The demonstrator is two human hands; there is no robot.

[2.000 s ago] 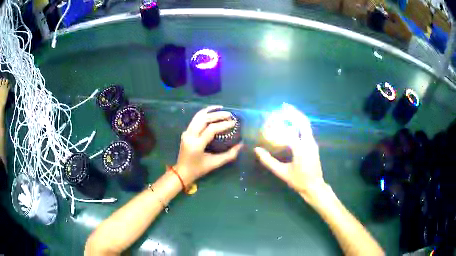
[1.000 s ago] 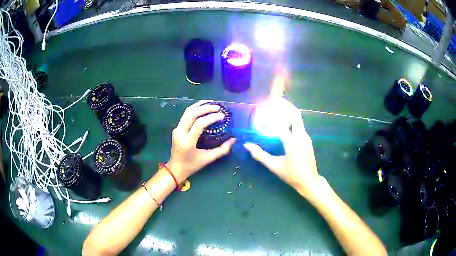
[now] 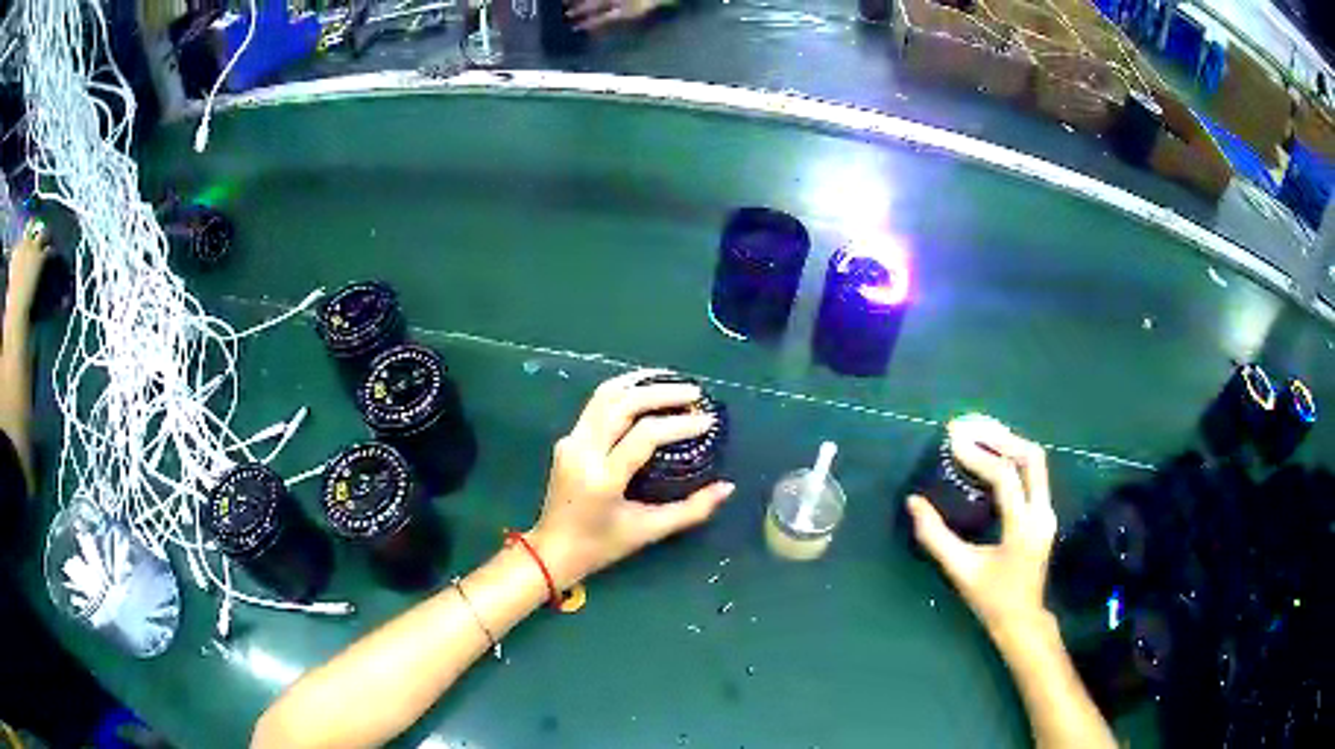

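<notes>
My left hand (image 3: pixel 622 468) grips a black cylindrical unit (image 3: pixel 688 442) with a ring of pale dots on its top, at mid-table. My right hand (image 3: pixel 996 512) grips another black cylindrical unit (image 3: pixel 952 495) further right; its top is partly hidden by my fingers. Between my hands stands a small clear jar (image 3: pixel 804 515) with pale yellowish contents and a white upright stick. Beyond it stand a dark unit (image 3: pixel 760 272) and a unit with a glowing purple-white ring (image 3: pixel 861 310).
Several dotted-face units (image 3: pixel 372 498) stand at left beside a heap of white cables (image 3: pixel 132 337) and a clear round bowl or bag (image 3: pixel 113 578). Dark units (image 3: pixel 1215 585) crowd the right, with two lit-ring units (image 3: pixel 1252 407) behind. Another person's arm (image 3: pixel 21 337) shows at far left.
My right hand has moved right with its unit, and the strong glare there is gone. The jar now shows between my hands. The view has shifted, so the back units appear further right.
</notes>
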